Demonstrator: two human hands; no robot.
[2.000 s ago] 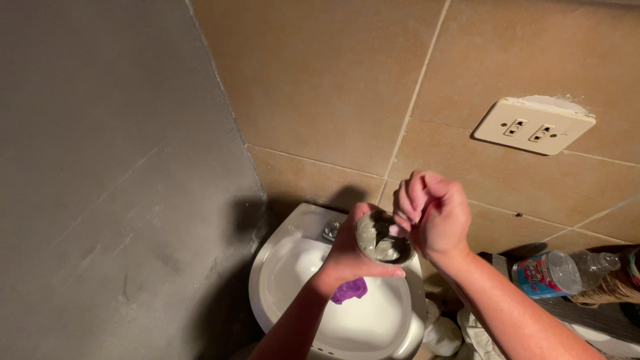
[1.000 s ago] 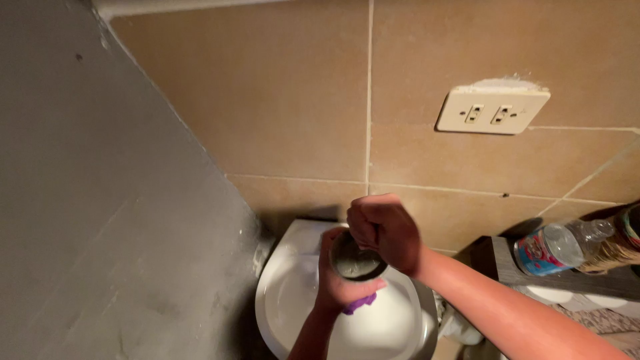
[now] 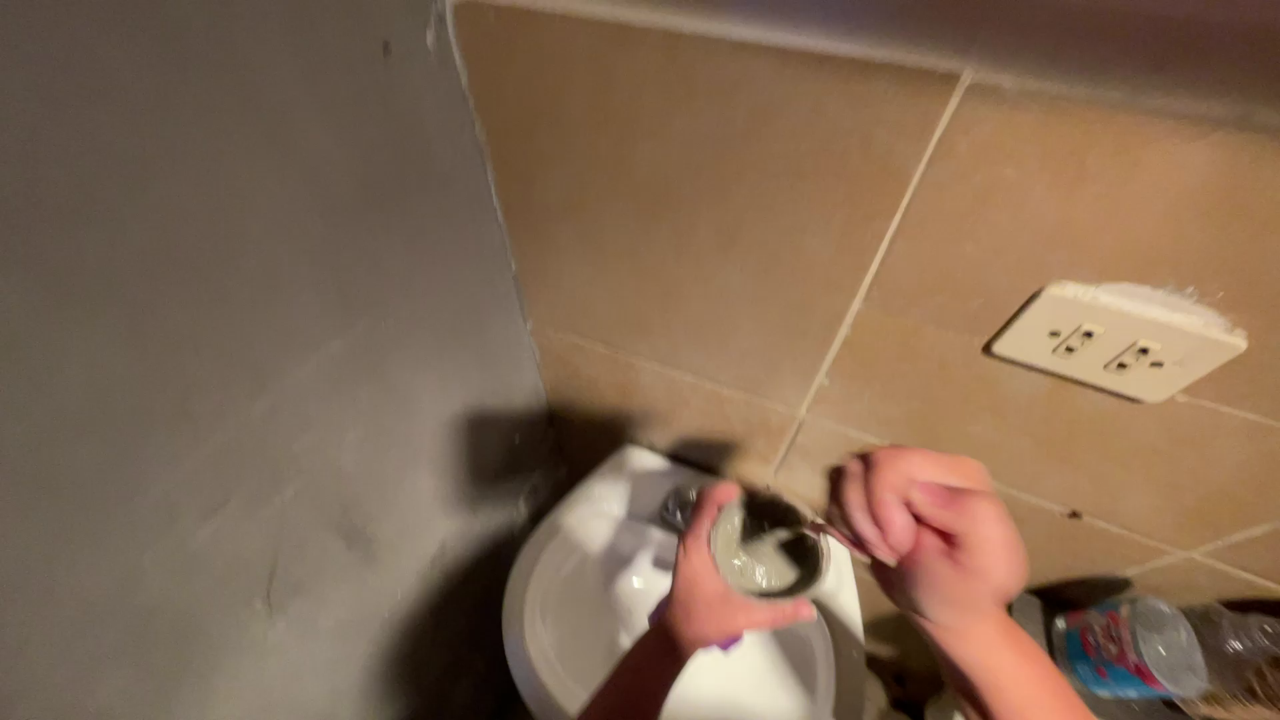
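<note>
My left hand point(image 3: 705, 590) is wrapped around a round cup point(image 3: 815, 570) and holds it over the white washbasin point(image 3: 530, 600), with the open top facing me. Pale, wet-looking stuff point(image 3: 760, 565) lies inside against a dark inner wall. My right hand point(image 3: 940, 530), a little blurred, is at the cup's right and grips a thin utensil point(image 3: 840, 538) that reaches over the rim; its far end is hard to make out. A purple thing point(image 3: 728, 641) in the basin shows only in part below my left hand.
A metal tap point(image 3: 680, 507) stands at the basin's back. The tiled wall carries a white socket plate point(image 3: 1120, 342), and a grey wall point(image 3: 250, 350) rises at the left. A clear plastic bottle with a coloured label point(image 3: 1110, 650) is at the lower right.
My right hand has moved from above the cup's mouth to its right side, and the thin utensil now shows. My left hand still holds the cup. The view has tilted.
</note>
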